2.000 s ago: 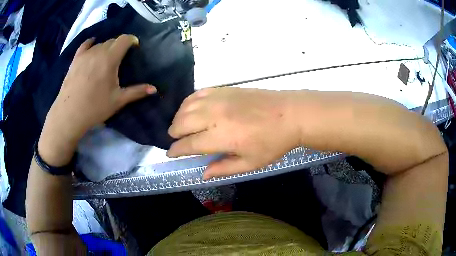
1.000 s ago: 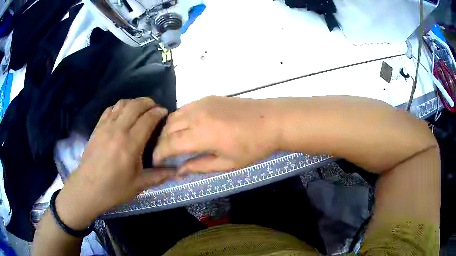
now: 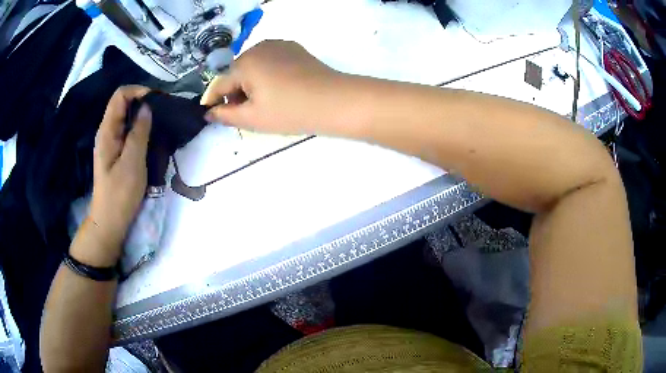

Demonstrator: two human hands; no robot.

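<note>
The black garment piece (image 3: 175, 120) lies at the left of the white machine table, with its edge raised between my hands just below the needle area. My left hand (image 3: 124, 160) grips its folded edge, thumb on top. My right hand (image 3: 255, 87) pinches the cloth's right end close to the presser foot, which it partly hides. A white-grey pocket bag (image 3: 146, 226) hangs beside my left wrist. The machine's thread tension dial (image 3: 213, 38) sits just above my right fingertips.
An edge ruler (image 3: 307, 266) runs along the front table edge. A dark slide plate (image 3: 188, 191) shows in the table. Red-handled snips (image 3: 626, 84) lie at the right end. More black cloth (image 3: 44, 146) drapes at the left.
Both hands have moved up from the table's front edge towards the needle. The cloth's front edge is now lifted and folded, uncovering the slide plate and more table. The view has shifted.
</note>
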